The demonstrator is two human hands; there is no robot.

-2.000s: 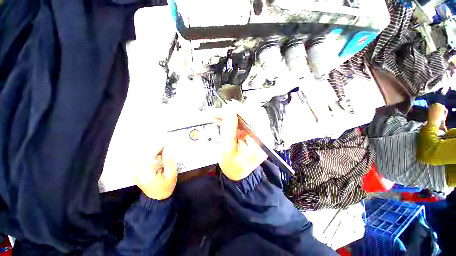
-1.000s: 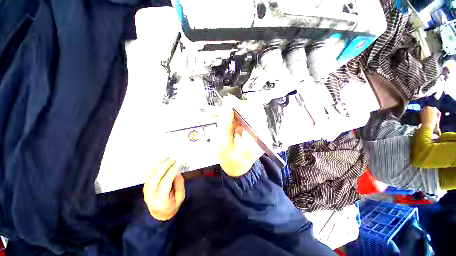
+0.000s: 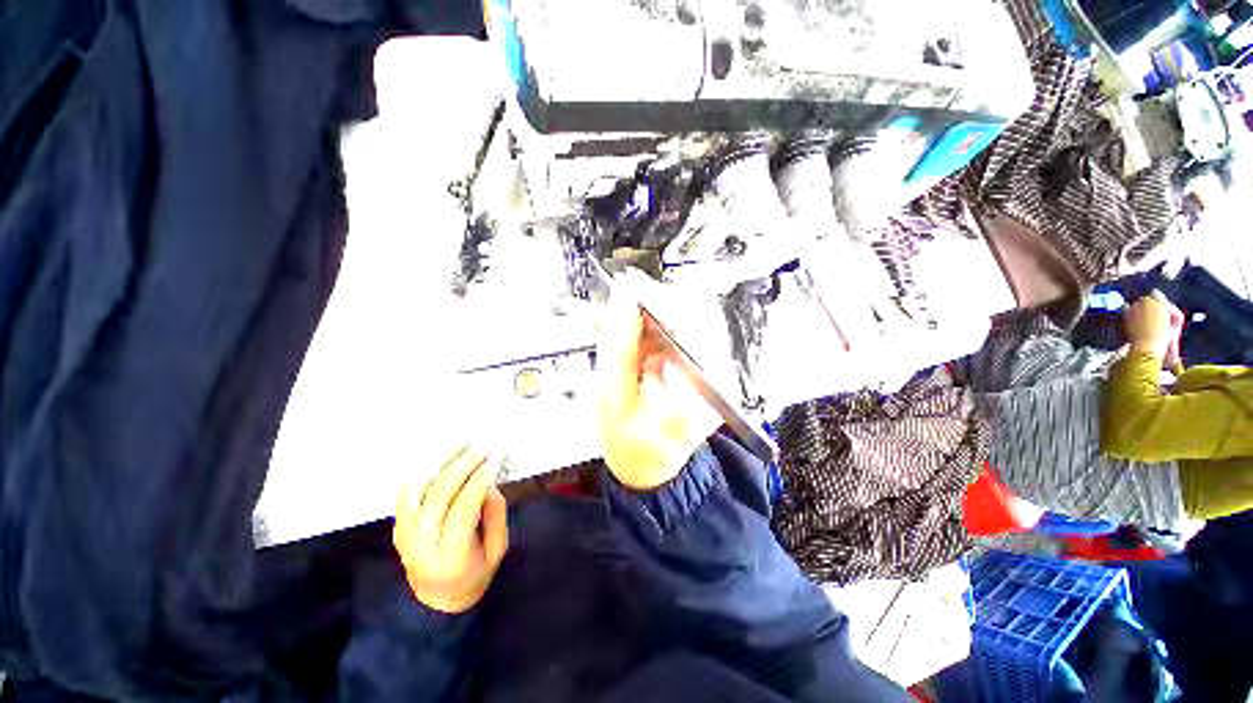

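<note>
The white-grey overlock machine [image 3: 770, 69] stands at the top centre, with dark metal parts of its needle area [image 3: 591, 234] at its left front. My right hand [image 3: 653, 398] holds a long thin tool, likely tweezers [image 3: 708, 382], its upper end at the needle area and its dark end sticking out past my palm. Glare hides the exact tip. My left hand [image 3: 451, 529] rests at the table's front edge, fingers slightly bent, with nothing seen in it. A navy garment [image 3: 165, 316] hangs in a large heap at the left.
The white table [image 3: 357, 412] lies under the machine. Striped fabric [image 3: 879, 474] is piled at the right, with more behind it [image 3: 1072, 165]. A blue plastic crate [image 3: 1044, 618] and a red stool [image 3: 992, 505] stand at the lower right. Another person [image 3: 1099, 426] sits at the right.
My left hand has moved back from the plate to the table's front edge and turned. My right hand stays near the needle area with the tool. The view has shifted slightly.
</note>
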